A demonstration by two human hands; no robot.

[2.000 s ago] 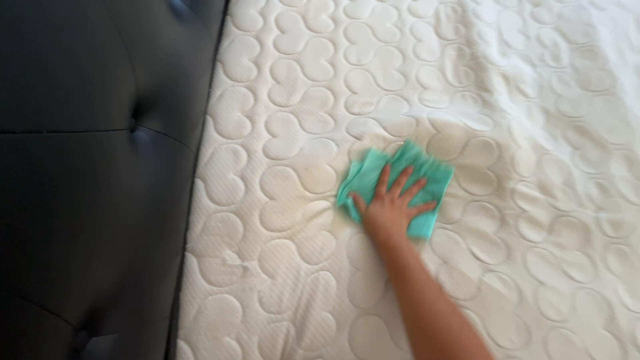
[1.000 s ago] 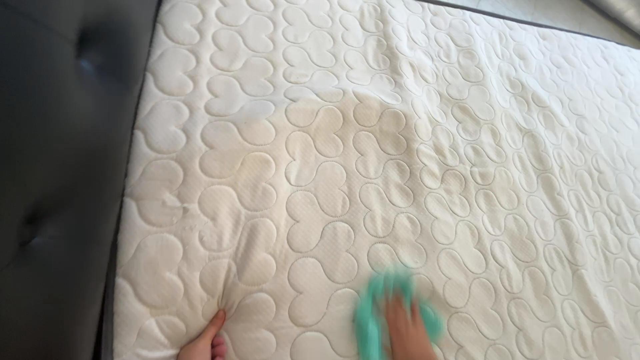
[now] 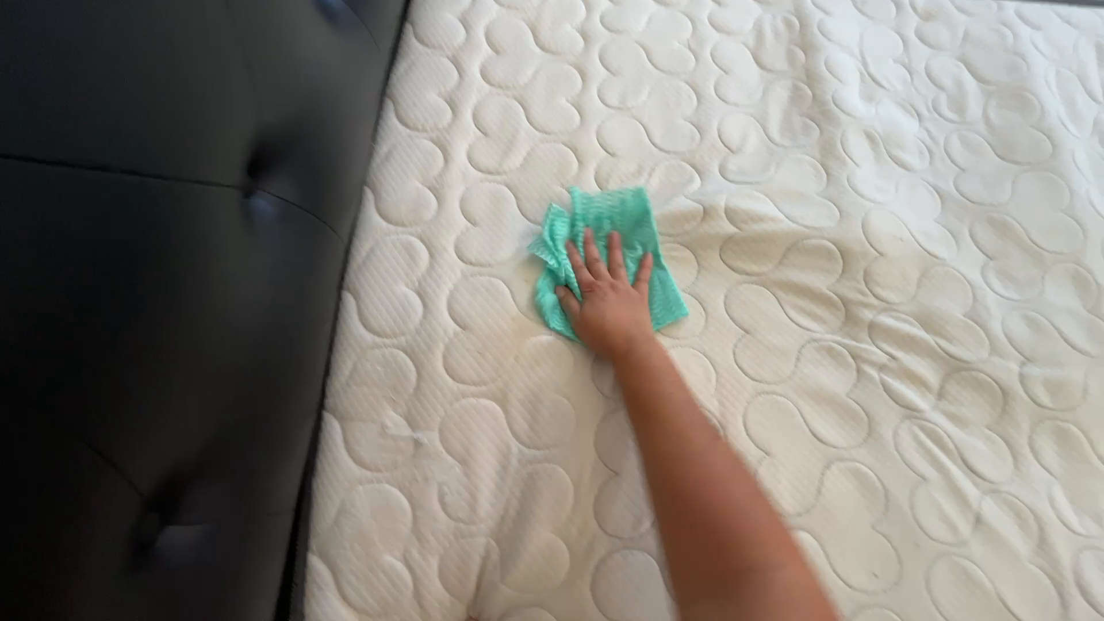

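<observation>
My right hand [image 3: 611,297] lies flat with its fingers spread on a green cloth [image 3: 617,216], pressing it against a white quilted mattress [image 3: 811,431]. The cloth is partly bunched near the thumb and spread out beyond the fingertips. Wrinkles run through the mattress cover to the right of the cloth. My right forearm reaches up from the bottom edge. My left hand cannot be made out in this view.
A black tufted, padded headboard [image 3: 155,345] stands along the left side, close against the mattress edge. Small raised marks or loose threads [image 3: 401,427] show on the cover near the headboard.
Since one second ago my right hand and the cloth have moved farther up the mattress, away from me. My left hand, then pinching the cover at the lower left, has dropped out of view.
</observation>
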